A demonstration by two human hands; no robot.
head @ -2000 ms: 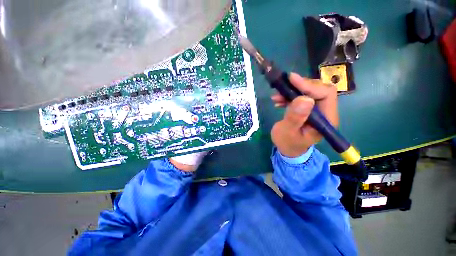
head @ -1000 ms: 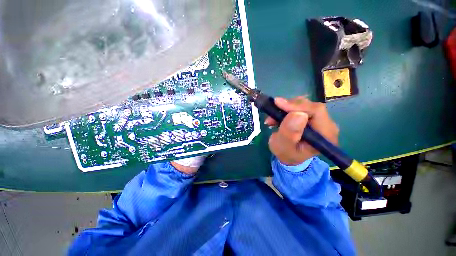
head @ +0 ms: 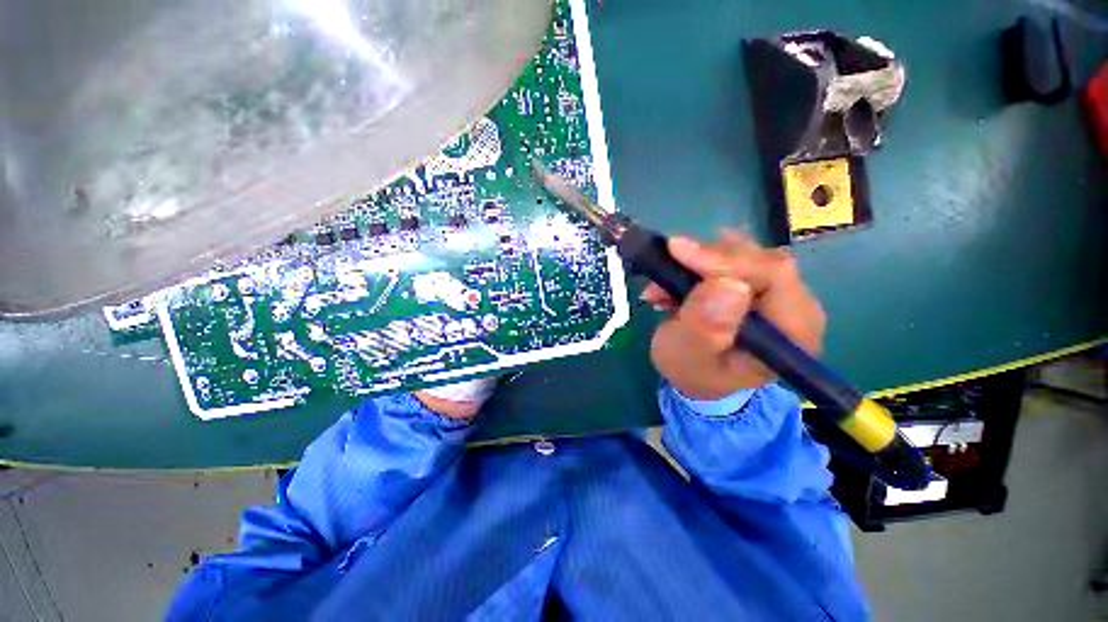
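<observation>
The green printed circuit board (head: 401, 328) with a white border lies before me, its far left part hidden by a cloudy hood. My bare right hand (head: 739, 318) holds the dark blue soldering iron (head: 796, 365) by its handle. The iron's narrow tip points up and left over the right part of the board; whether it touches cannot be told. My left hand (head: 454, 395), in a white glove, shows only at the wrist; its fingers are hidden under the board's near edge.
The cloudy extraction hood (head: 243, 134) fills the upper left. The dark iron stand (head: 796, 109) with its yellow sponge (head: 820, 194) is right of the board. A small black object (head: 1030, 63) and a red item (head: 1097, 107) are far right. A black box (head: 942, 456) is below the yellow bench edge.
From two seconds to one second ago, the iron's tip moved down and left from the board's edge to over the board. Since then it has barely moved.
</observation>
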